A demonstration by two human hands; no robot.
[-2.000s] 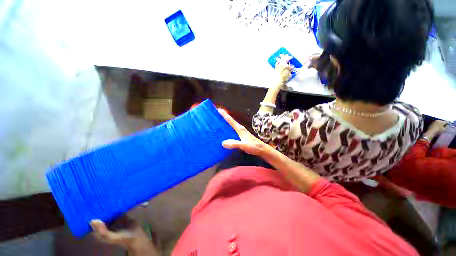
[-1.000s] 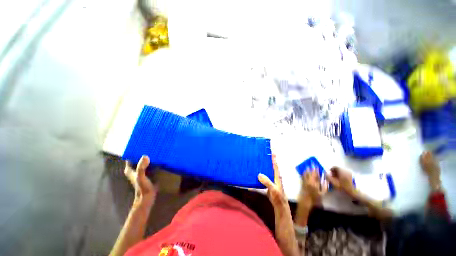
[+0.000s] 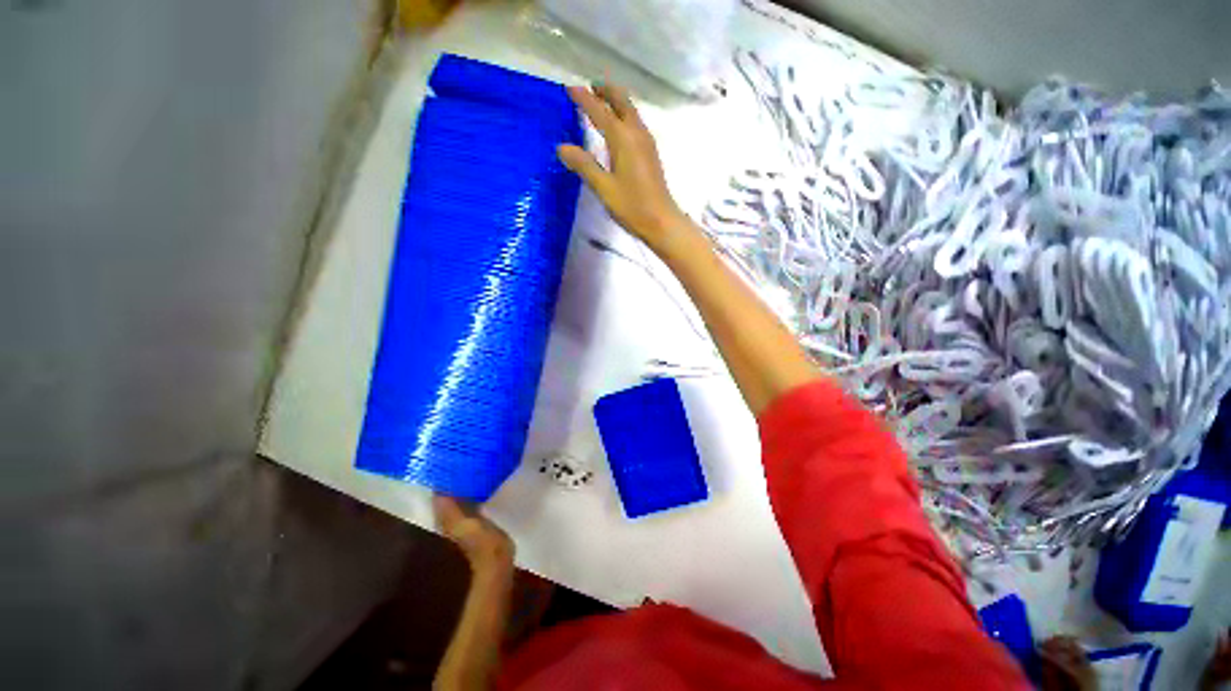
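A long blue tray stack (image 3: 473,290) lies lengthwise over the left part of the white table (image 3: 628,317), its near end at the table's front edge. My right hand (image 3: 624,162) is at the stack's far end, fingers on its right corner. My left hand (image 3: 475,533) is at the near end, its fingers partly hidden by the stack. The two hands hold the stack between them. A few trays at the far end sit slightly apart from the rest. A small blue tray stack (image 3: 651,448) lies right of the long one.
A large heap of white coiled cables (image 3: 999,284) covers the table's right side. Tiny loose parts (image 3: 566,471) lie between the two stacks. A clear plastic bag (image 3: 648,34) is at the back. Blue boxes with a white label (image 3: 1183,549) and another person's hand (image 3: 1067,664) are at lower right.
The long stack has moved over the table and turned from crosswise to lengthwise. My right hand has gone to its far end, my left to its near end. The view has shifted to the table's left part.
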